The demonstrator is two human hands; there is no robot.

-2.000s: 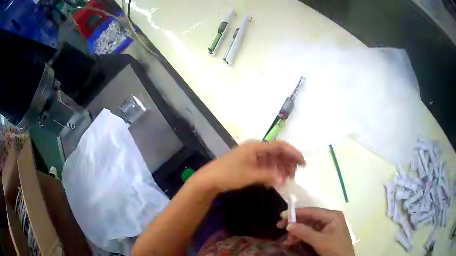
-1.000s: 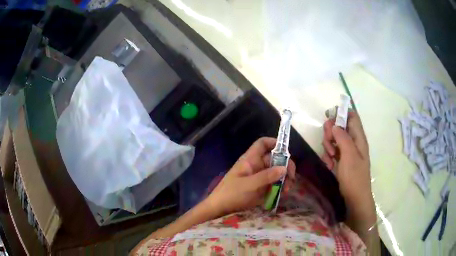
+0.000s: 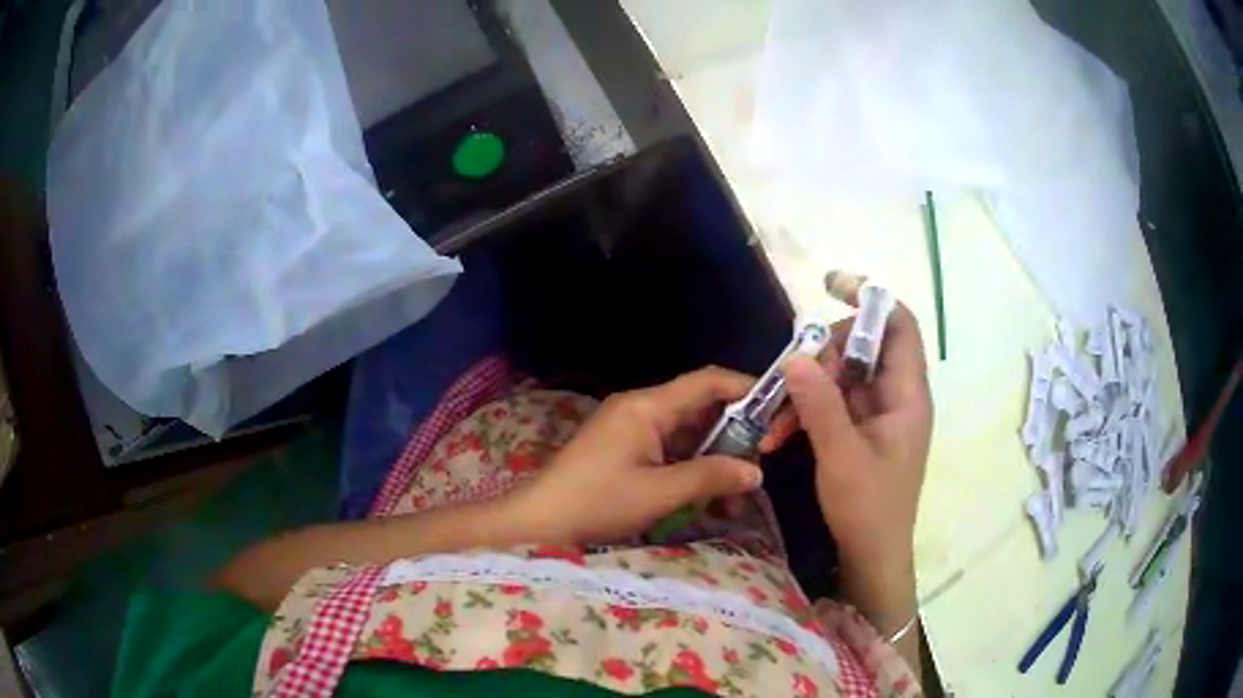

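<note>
My left hand [image 3: 654, 457] holds an inner frame [image 3: 743, 426] above my aproned lap. The frame is slim and grey-white, tilted up to the right, and its lower end is hidden by my fingers. My right hand [image 3: 866, 450] holds a short white plastic part [image 3: 868, 327] between its fingers. The right thumb and fingers also touch the upper end of the frame. A small pale tip, perhaps a fingertip, shows beside the white part.
A thin green rod [image 3: 935, 273] lies on the pale table beyond my right hand. A pile of small white parts [image 3: 1097, 416], blue-handled nippers [image 3: 1061, 630] and a red-handled tool [image 3: 1200, 436] are at right. White sheets [image 3: 225, 205] cover the machine with a green button [image 3: 479, 154] and the table's back.
The view has shifted. My left hand first picked up the inner frame from the table, then moved right with it. My right hand, still with the white part, has met the frame's upper end.
</note>
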